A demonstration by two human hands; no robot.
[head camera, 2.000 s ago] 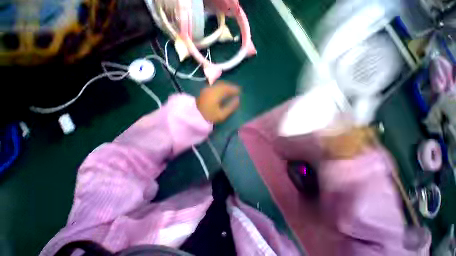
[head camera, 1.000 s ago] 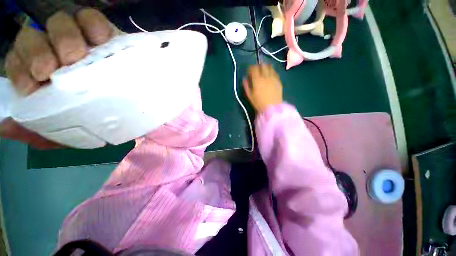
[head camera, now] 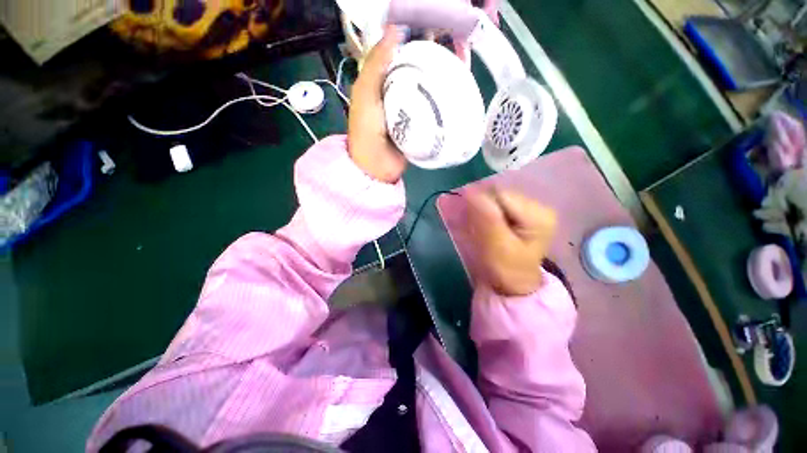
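Note:
My left hand [head camera: 373, 119] holds a white headset by one ear cup [head camera: 432, 111] with a dark printed logo, above the upper middle of the bench. The other ear cup [head camera: 508, 126], with a perforated speaker face, hangs at the right over the pink mat's corner. The headband [head camera: 438, 16] is partly cut off by the top edge. My right hand [head camera: 509, 237] is over the mat with curled fingers, blurred; whether it holds anything cannot be told. A light-blue ring [head camera: 615, 254] lies on the pink mat [head camera: 633, 354].
A white puck [head camera: 305, 96] with white cable and a small white plug [head camera: 180, 158] lie on the green bench [head camera: 133, 292]. A blue tray [head camera: 75, 199] is at the left. A dark mouse [head camera: 559, 276] is mostly hidden. Pale-pink cushions [head camera: 752, 429] show at bottom right.
My left hand has moved from the upper left, where it held a large white piece close to the camera, to the upper middle with the headset. My right hand has moved from the green bench to over the mat.

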